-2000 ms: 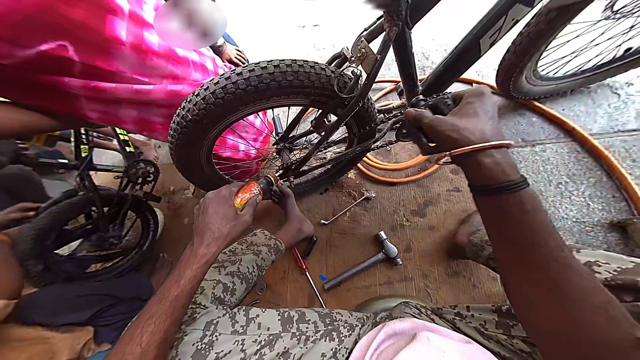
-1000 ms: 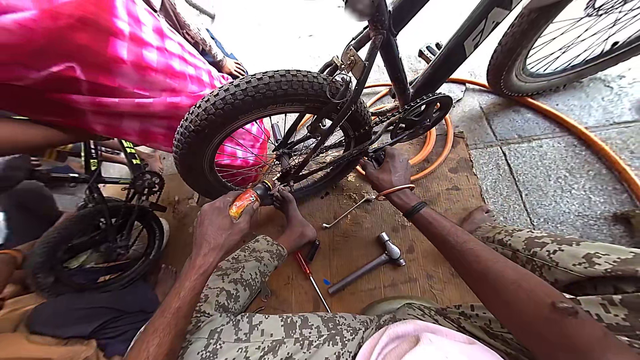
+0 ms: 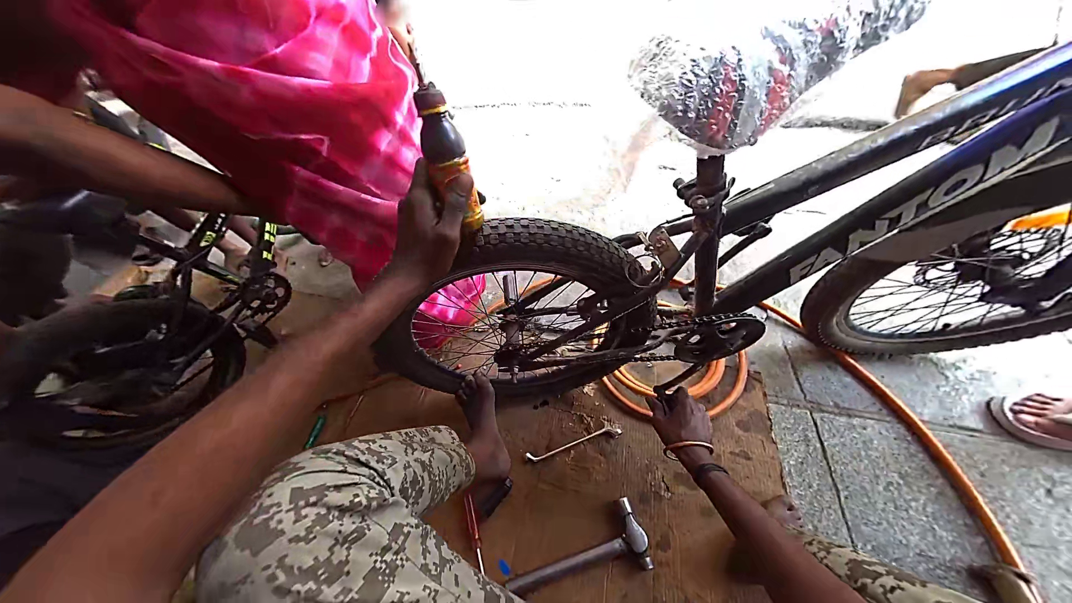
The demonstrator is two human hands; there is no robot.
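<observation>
My left hand [image 3: 431, 222] is raised above the rear tyre [image 3: 544, 239] of a black bicycle and grips a small dark plastic bottle [image 3: 444, 146] with an orange and yellow label, its nozzle pointing up. Low by the chainring [image 3: 720, 337], my right hand [image 3: 682, 419] is closed around the pedal end of the crank [image 3: 688, 375]. The chain runs back from the chainring to the rear hub [image 3: 508, 358]. Plastic wrap covers the saddle [image 3: 712, 92]. My bare foot [image 3: 481, 419] touches the lower part of the rear wheel.
On the brown board [image 3: 578, 494] lie a ball-peen hammer [image 3: 586, 559], a wrench [image 3: 574, 444] and a red screwdriver [image 3: 473, 528]. An orange hose [image 3: 913, 419] coils behind the crank and crosses the paving. A second bicycle [image 3: 193, 310] and a person in pink cloth [image 3: 335, 126] are at the left. Another person's sandalled foot [image 3: 1038, 419] is at the right.
My left hand has risen with the bottle from beside the rear hub to above the tyre, and the bottle is now upright. My right hand stays low at the crank. The view has shifted.
</observation>
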